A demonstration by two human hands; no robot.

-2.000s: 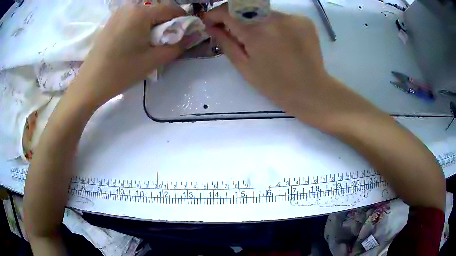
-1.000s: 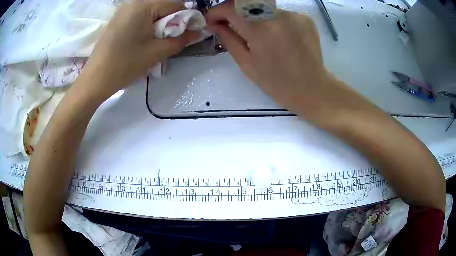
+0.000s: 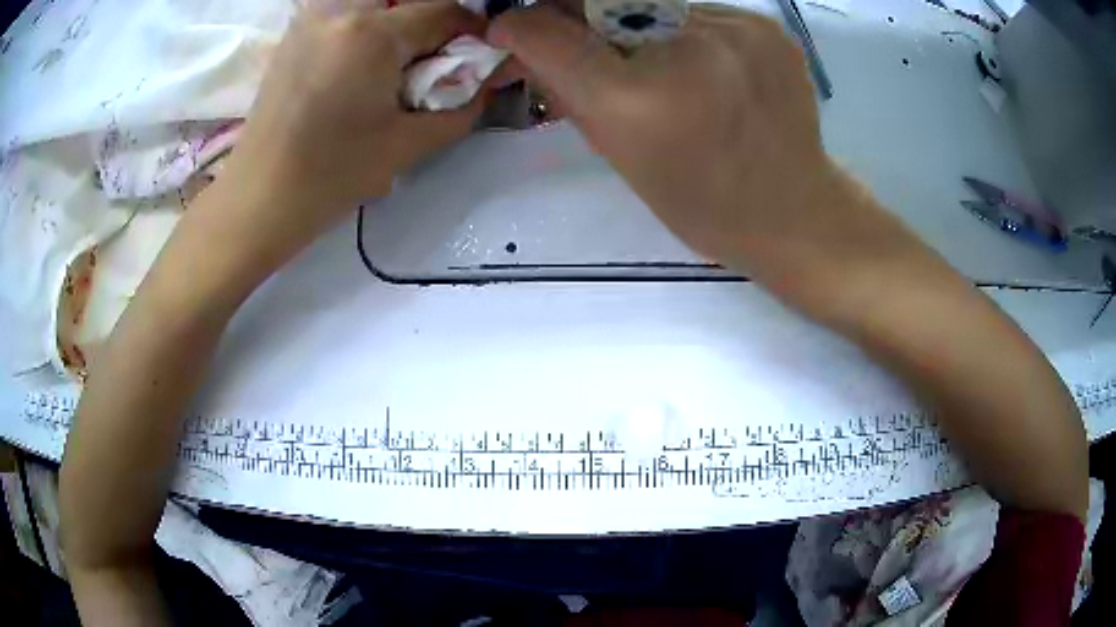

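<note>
The pale floral garment piece (image 3: 135,61) lies bunched at the upper left. My left hand (image 3: 367,104) is closed on a rolled, crumpled part of it (image 3: 455,74) at the top centre. My right hand (image 3: 661,110) is beside it, with thumb and fingertips pinched together at the cloth's right edge. The fingertips meet near the shiny needle plate (image 3: 539,113), mostly covered by the hands. The needle and presser foot cannot be made out. A cream ribbed knob (image 3: 636,18) shows above my right hand.
Thread snips (image 3: 1016,214) lie at the right of the machine bed (image 3: 587,233). A long thin metal tool (image 3: 808,49) lies at the upper right. A printed ruler (image 3: 526,463) runs along the front table edge. Floral cloth (image 3: 875,551) hangs below at the right, more (image 3: 245,570) at the left.
The rolled cloth in my left hand has turned and shifted slightly right. My right hand has moved a little, its fingertips now closer to the cloth. The snips lie unmoved on the bed.
</note>
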